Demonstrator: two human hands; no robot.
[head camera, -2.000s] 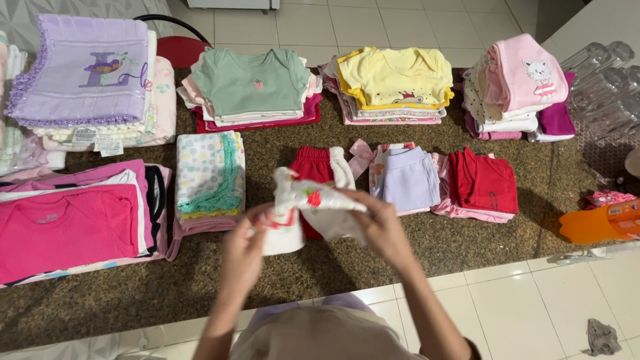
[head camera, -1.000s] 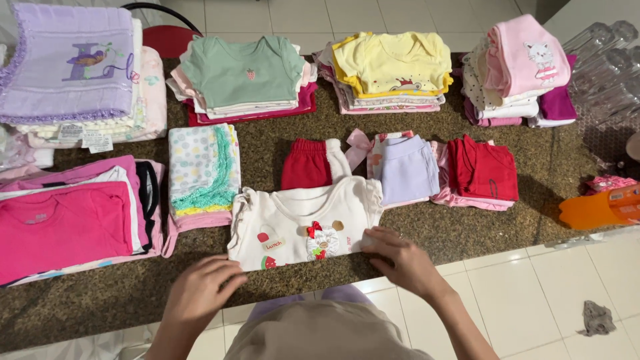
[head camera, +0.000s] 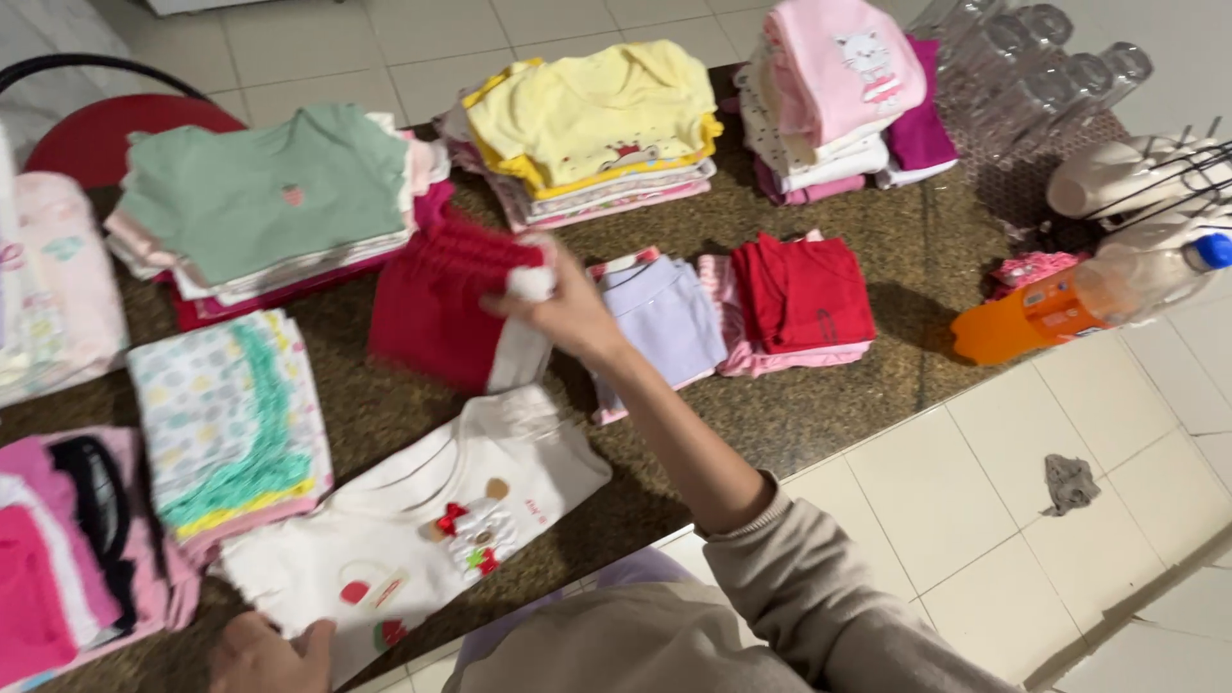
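My right hand (head camera: 563, 308) grips the waistband of folded red baby shorts (head camera: 438, 313), blurred by motion, along with a white garment (head camera: 520, 354) beside them. A folded white baby bodysuit (head camera: 414, 529) with fruit and a bear on its front lies along the counter's near edge. My left hand (head camera: 269, 654) rests at its lower left edge, fingers apart. To the left is a stack with dotted cloth and teal trim (head camera: 217, 414). Lavender folded clothing (head camera: 664, 322) and a red folded pile (head camera: 804, 294) lie to the right.
Behind stand stacks topped by a green bodysuit (head camera: 274, 192), a yellow bodysuit (head camera: 597, 115) and a pink cat-print garment (head camera: 847, 72). Pink and black clothes (head camera: 87, 549) lie at left. An orange drink bottle (head camera: 1059, 303), upturned glasses (head camera: 1049, 87) and a rack (head camera: 1155, 183) occupy the right side.
The white bodysuit has gone from being held up to lying on the counter. My right hand has moved from its edge to the red shorts and taken hold of them. The view has tilted.
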